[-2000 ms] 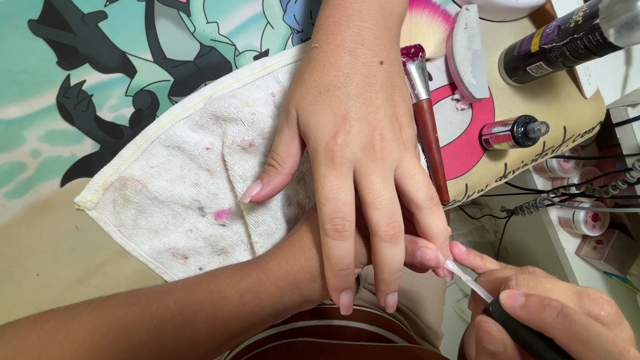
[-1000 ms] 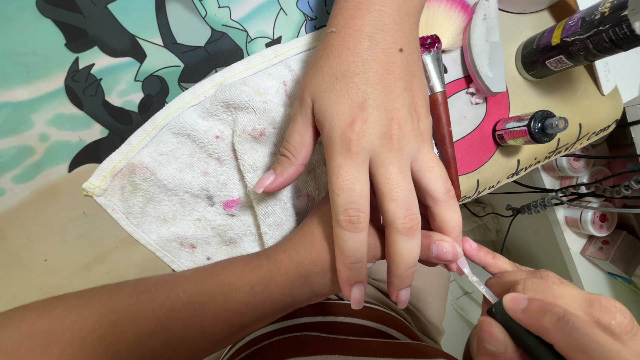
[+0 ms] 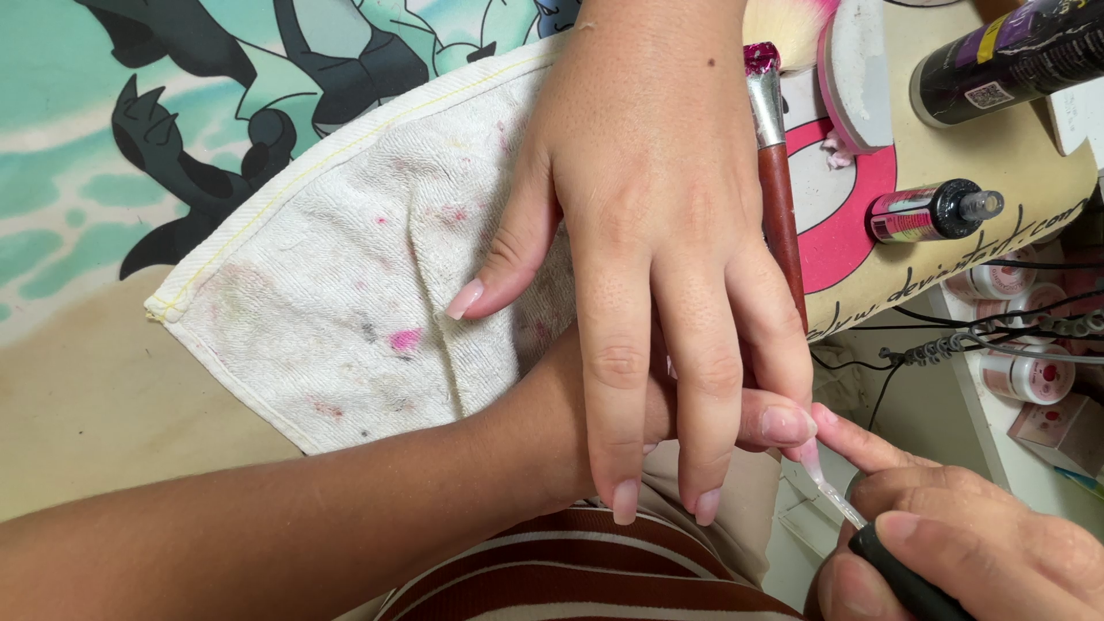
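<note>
My left hand (image 3: pixel 776 421) reaches in from the left, mostly hidden under another person's hand (image 3: pixel 655 216), which lies palm down with its fingers spread. My left thumb and a fingertip pinch the end of one of that person's outer fingers. My right hand (image 3: pixel 966 526), at the lower right, grips a nail brush by its dark handle (image 3: pixel 901 569). The pale bristles (image 3: pixel 812 461) meet the held fingertip just below my left thumb; the exact contact is partly hidden. My right little finger touches or nearly touches the same fingertip. A stained white towel (image 3: pixel 345 285) lies beneath the hands.
A red-handled brush (image 3: pixel 780 216) lies right of the person's hand. Beyond it are a fluffy pink-and-white brush (image 3: pixel 789 26), a small bottle (image 3: pixel 923 211) and a large black bottle (image 3: pixel 1000 65). Cables (image 3: pixel 940 345) and several jars (image 3: pixel 1039 375) sit past the printed mat's edge (image 3: pixel 992 250).
</note>
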